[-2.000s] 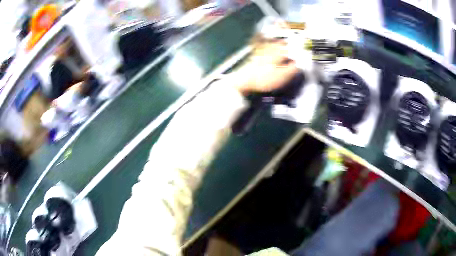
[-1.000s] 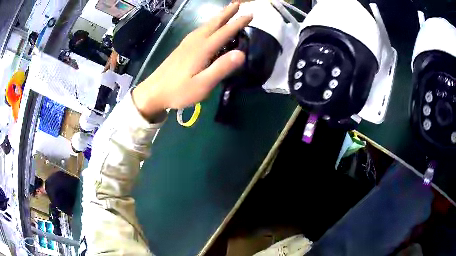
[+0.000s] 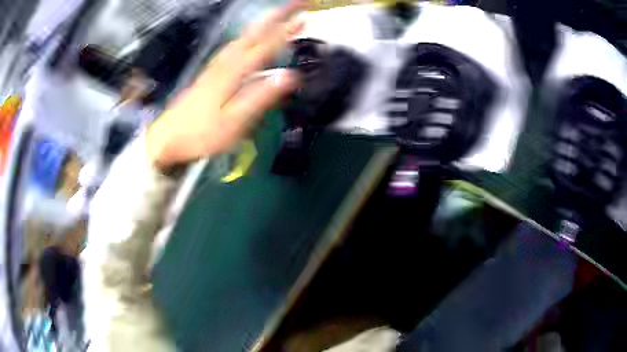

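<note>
The frame is motion-blurred. My left hand reaches in from the left in a beige sleeve, with fingers and thumb apart and nothing seen held. Its fingertips are at the left side of a white-hooded camera with a black ball head; blur hides whether they touch. A second PTZ camera stands right beside it, its lens ring facing me, with a purple-and-white tag hanging below. A third camera is at the right edge. My right hand is not visible.
The dark green bench has a pale front edge running diagonally. A yellow ring, likely tape, lies below my left hand. Dark-blue cloth and beige cloth show below the bench. Blurred people and workstations are at far left.
Since one second ago, the view has shifted and blurred, and the cameras sit slightly further left. My left hand remains spread beside the leftmost camera. Two seconds ago it was further right, by the cameras.
</note>
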